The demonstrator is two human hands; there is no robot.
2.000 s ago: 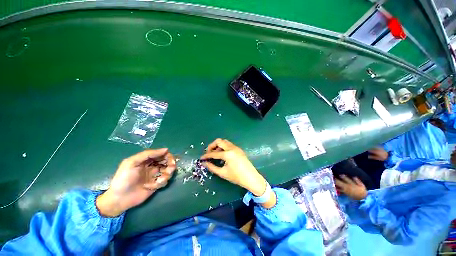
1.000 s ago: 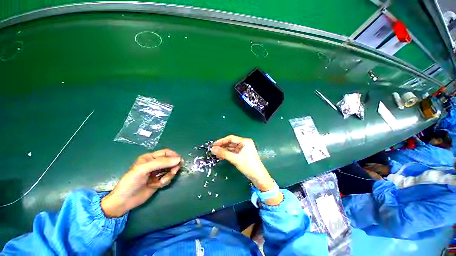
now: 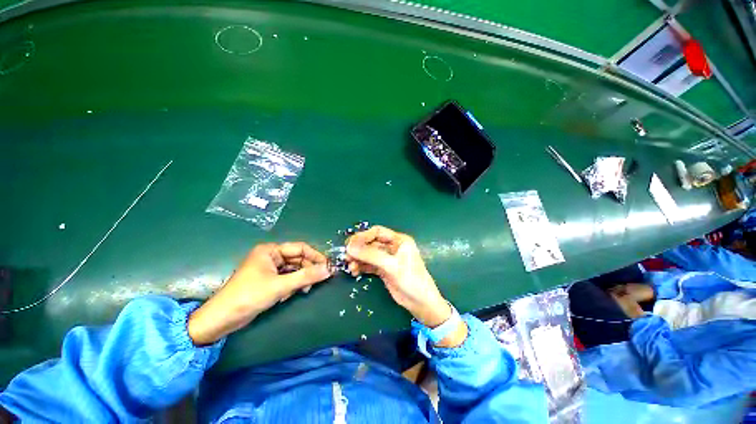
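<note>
Small dark and silvery components point(image 3: 356, 227) lie in a loose pile on the green bench, partly hidden by the hands. Pale tiny bits point(image 3: 360, 310) are scattered on the near side. My left hand point(image 3: 286, 277) has its thumb and fingertips pinched together at the pile's left side, with its fingers curled in. My right hand point(image 3: 385, 261) pinches at the pile's right side, its fingertips almost touching the left ones. A small silvery component shows between the fingertips of both hands, too small to make out clearly.
A black parts bin point(image 3: 477, 157) with dark pieces stands beyond the right hand. Clear bags lie left point(image 3: 259, 184) and right point(image 3: 531, 230). Tweezers or a pen-like tool point(image 3: 565, 164) and a crumpled bag point(image 3: 606, 178) lie far right. A person point(image 3: 688, 331) sits at right.
My hands have come together over the pile, with the left moving right towards the right fingertips. The left fingers have closed from a more open cupped shape. The view has shifted slightly.
</note>
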